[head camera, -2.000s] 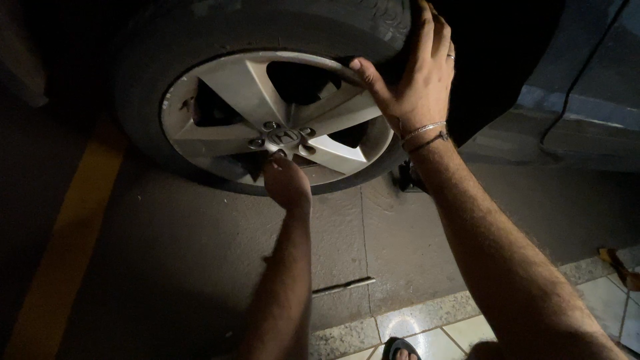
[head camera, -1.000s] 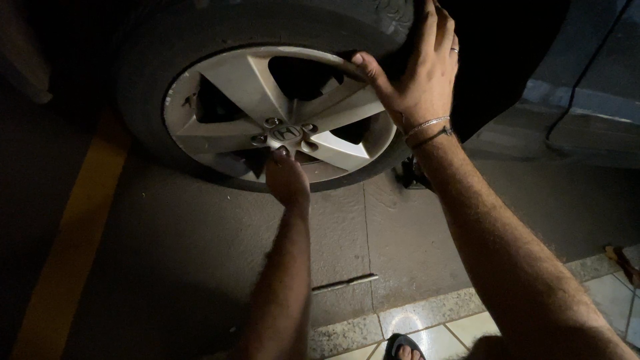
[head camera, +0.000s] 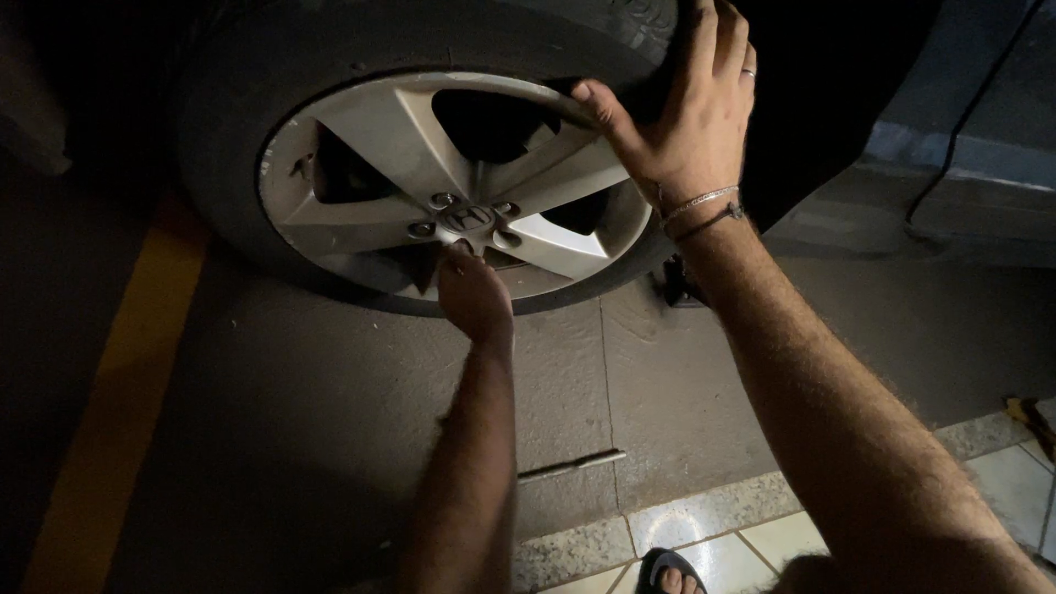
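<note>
My left hand (head camera: 474, 289) is at the lower lug hole beside the Honda centre cap (head camera: 467, 219) of a silver alloy wheel (head camera: 363, 136). Its fingertips are close together there; whether they pinch a lug nut or bolt is hidden. Fasteners show in other holes around the cap, one at the upper left (head camera: 444, 200). My right hand (head camera: 701, 107), with a ring and bracelets at the wrist, grips the black tire (head camera: 231, 165) at its upper right, thumb near the rim and fingers over the tread.
A metal rod (head camera: 577, 466) lies on the concrete floor, partly behind my left forearm. A dark object, probably a jack (head camera: 683, 285), stands behind the wheel's right side. A yellow line (head camera: 124, 363) runs at left. My sandaled foot (head camera: 670, 573) is on the tiles, and a car body panel (head camera: 932, 157) is at right.
</note>
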